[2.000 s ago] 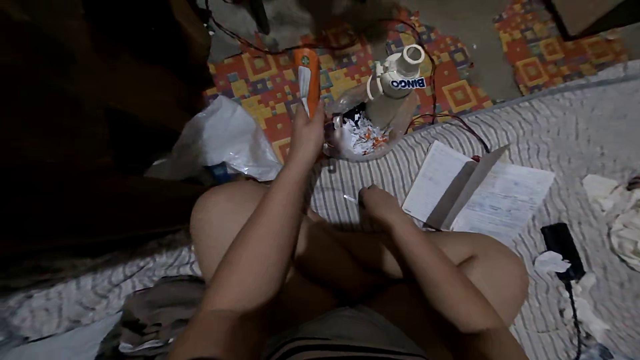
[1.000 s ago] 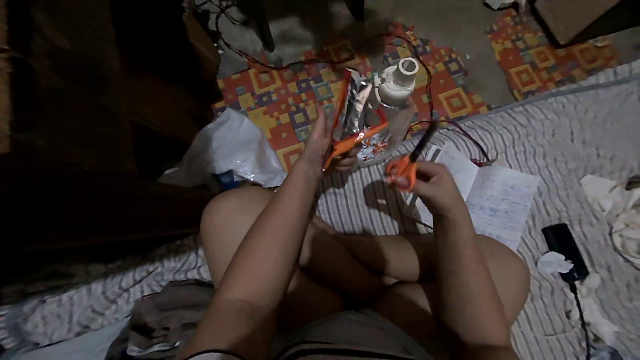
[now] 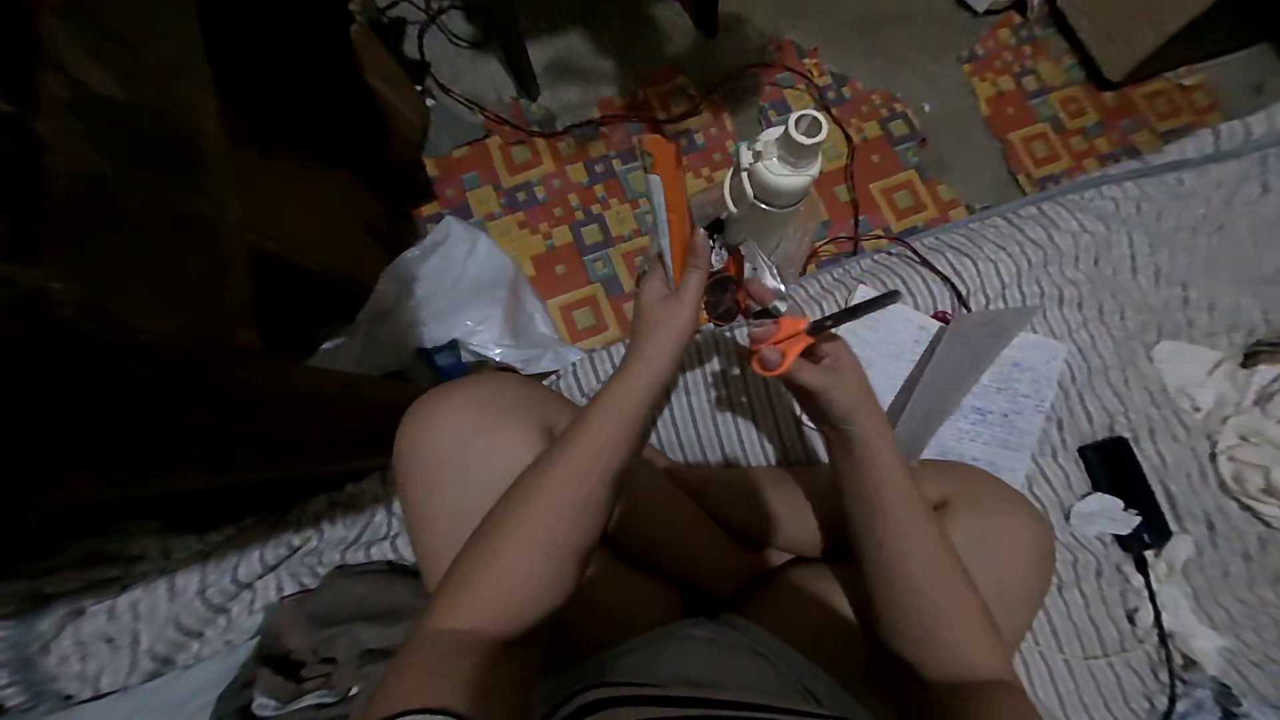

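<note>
My left hand (image 3: 672, 295) grips an orange and white packet (image 3: 668, 205), which stands up above the fingers. Scissors with orange handles (image 3: 782, 346) are in my right hand (image 3: 825, 370), their dark blades pointing up and to the right. Between the hands is a dark, round-ended piece with orange and silver wrapping (image 3: 724, 298); which hand bears it is unclear. Just beyond, a cream plastic bottle (image 3: 780, 175) with an open round mouth stands by a clear plastic bag or container (image 3: 797, 240), partly hidden.
An open notebook with handwriting (image 3: 1000, 400) lies on the striped sheet to the right. Farther right are a black device with a cable (image 3: 1125, 490) and crumpled white cloth (image 3: 1250, 450). A white plastic bag (image 3: 470, 295) sits at the left, by the patterned mat (image 3: 590, 235). Dark cables cross the floor.
Two seconds ago my right hand was low and showed no scissors; one second ago it held them. The scissors have since moved left, closer to my left hand.
</note>
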